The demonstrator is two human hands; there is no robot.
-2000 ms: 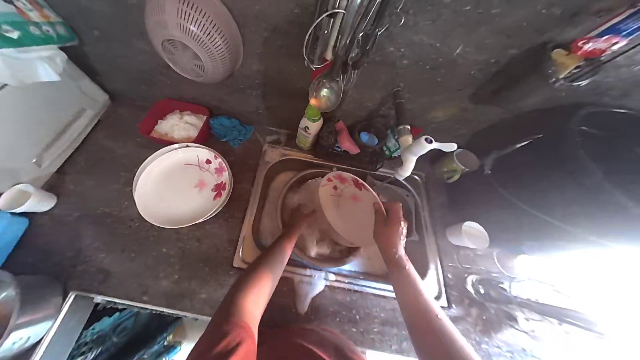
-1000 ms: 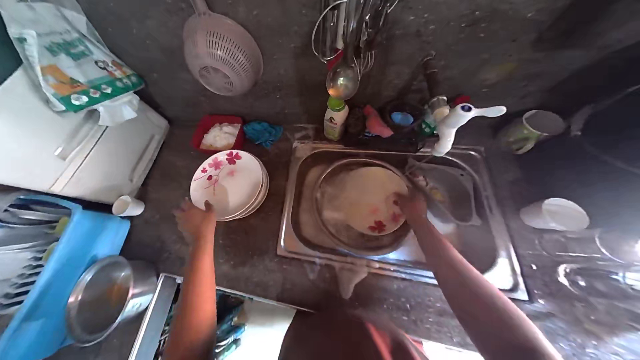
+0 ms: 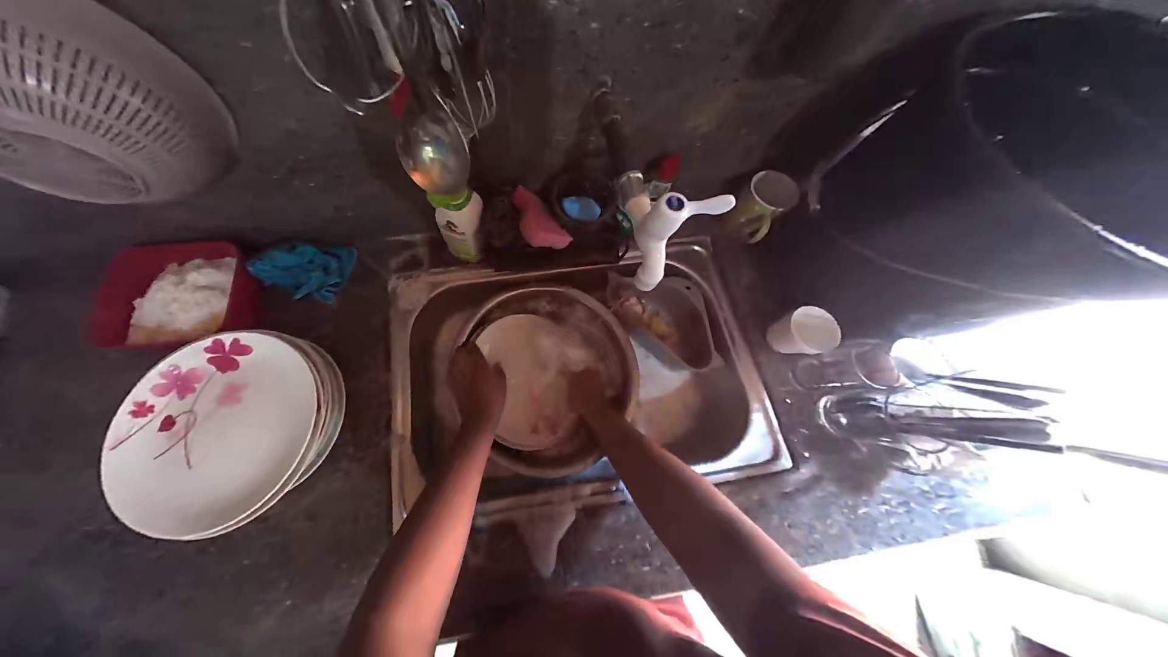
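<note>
A white plate (image 3: 525,365) with faint pink flowers lies in a round metal basin (image 3: 613,339) of cloudy water inside the steel sink (image 3: 744,388). My left hand (image 3: 479,388) grips the plate at its left edge. On the plate's right side rests my right hand (image 3: 589,392), its fingers partly hidden, so its hold cannot be made out. Left of the sink stands a stack of white plates (image 3: 219,438), the top one with pink and red flowers.
Behind the sink stand a white tap (image 3: 652,239), a green-capped bottle (image 3: 459,226) and a pink sponge (image 3: 540,219). A red tub (image 3: 114,297) and blue cloth (image 3: 304,269) sit at left. A white cup (image 3: 805,330), green mug (image 3: 766,201) and utensils (image 3: 949,415) are at right.
My left hand has moved from the plate stack into the basin, onto the plate there. My right hand has stayed at the basin. The view has shifted.
</note>
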